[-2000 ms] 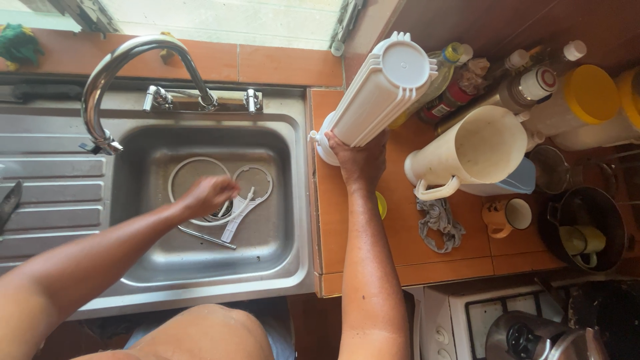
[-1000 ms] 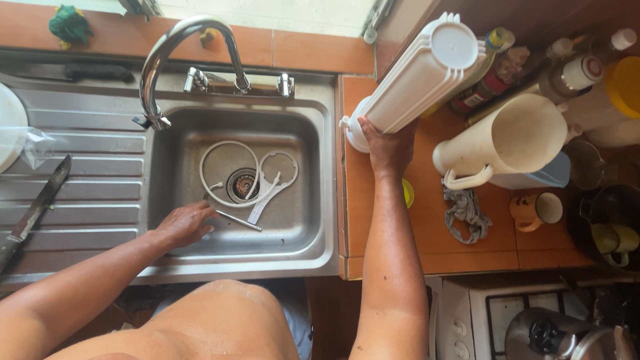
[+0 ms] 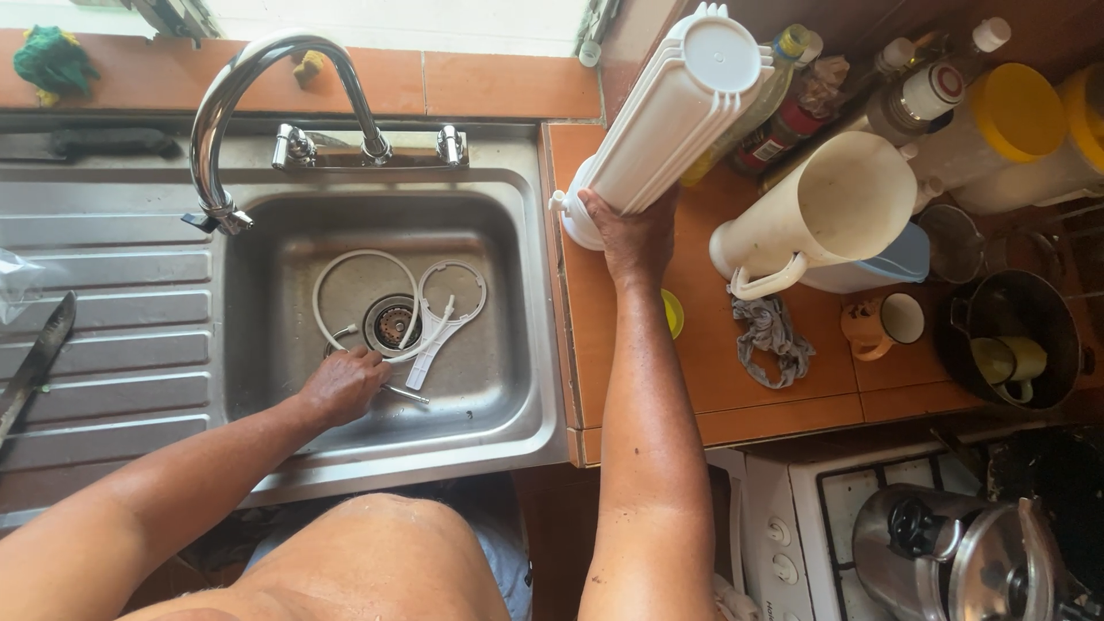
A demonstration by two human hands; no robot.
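Observation:
My right hand [image 3: 634, 233] is wrapped around the lower part of a white plastic water filter housing [image 3: 681, 103], which stands on the tiled counter right of the sink. Down in the steel sink [image 3: 483, 431], my left hand [image 3: 349, 385] is on a thin metal tube [image 3: 405, 394] beside the drain [image 3: 392, 323]; the fingers hide part of it. A white flexible hose [image 3: 323, 285] lies coiled around the drain. The white plastic ring wrench [image 3: 420, 371] rests partly under the hose, its ring toward the right. A chrome faucet [image 3: 207, 121] arches over the sink's left side.
A knife [image 3: 39, 362] lies on the drainboard, another [image 3: 112, 142] behind it. Right of my right arm are a cream pitcher [image 3: 806, 207], a grey rag [image 3: 772, 341], a mug [image 3: 881, 326], a dark pot [image 3: 1009, 336] and several bottles. A pressure cooker [image 3: 906, 535] sits on the stove.
My left hand has moved from above the hose, then near the sink's left front, to the metal tube beside the drain. My right hand has stayed on the filter housing.

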